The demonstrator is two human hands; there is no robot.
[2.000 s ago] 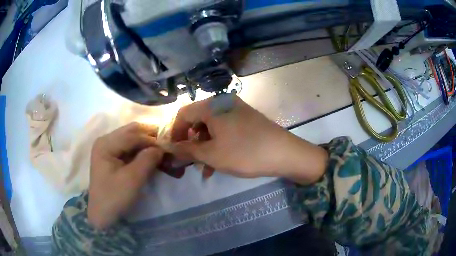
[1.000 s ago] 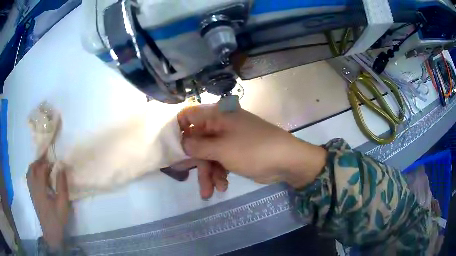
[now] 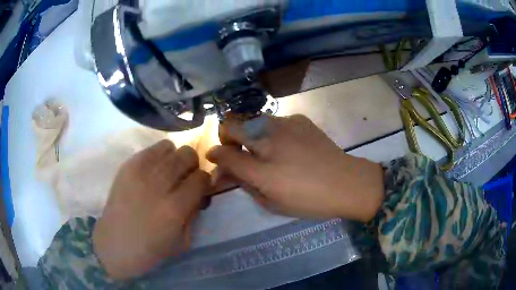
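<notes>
A pale peach sleeve piece (image 3: 85, 184) lies on the white table, with a bunched end at the far left. Its other end is pinched between my hands under the lit needle area. My left hand (image 3: 155, 204) grips the fabric from the left. My right hand (image 3: 300, 164), with a grey band on a finger, pinches its edge just below the presser foot area. The sewing machine head (image 3: 192, 39) is above my hands. The needle and the pinched edge are mostly hidden by my fingers and the chrome guard (image 3: 121, 73).
Gold-handled scissors (image 3: 433, 122) lie right of the bed plate (image 3: 345, 107). Red, black and orange sticks (image 3: 503, 93) lie at the far right. A ruler strip (image 3: 288, 243) runs along the front table edge. Part of a blue basket (image 3: 501, 195) shows at lower right.
My left hand has moved from the far-left part of the sleeve back beside my right hand. My right hand has shifted slightly right, its lower fingers now tucked in.
</notes>
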